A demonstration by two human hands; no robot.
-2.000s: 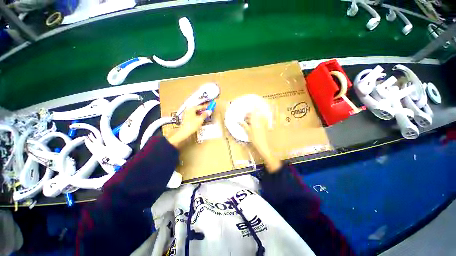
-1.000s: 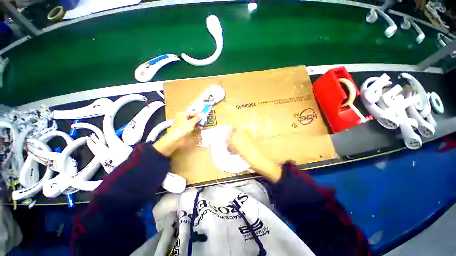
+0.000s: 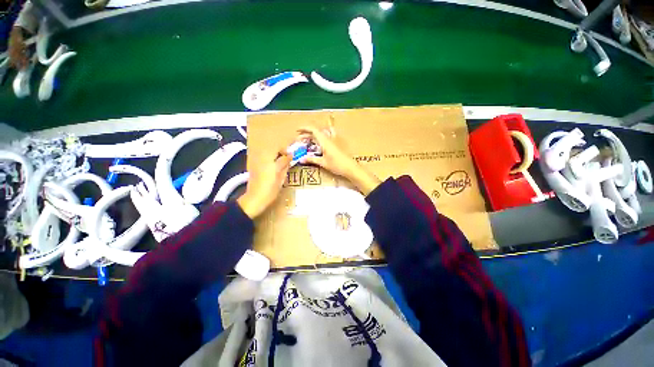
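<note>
My left hand (image 3: 271,178) is over the upper left of the cardboard sheet (image 3: 409,143), its fingers on a white curved housing with a blue tab (image 3: 299,152). My right hand (image 3: 337,159) meets it from the right, its fingertips at the same housing's end. The fingers hide most of the housing, and whether the right hand grips anything is unclear. A white roll (image 3: 341,223) with a centre hole lies flat on the cardboard below my hands.
White curved housings (image 3: 115,229) are heaped at left beside tangled liner scraps (image 3: 64,154). A red tape dispenser (image 3: 502,165) and a pile of white parts (image 3: 584,175) stand at right. Two housings lie on the green conveyor belt (image 3: 179,64).
My right hand has moved from the white roll up to the housing at my left hand. The roll lies uncovered. The belt housings and the bench scene appear shifted right in view.
</note>
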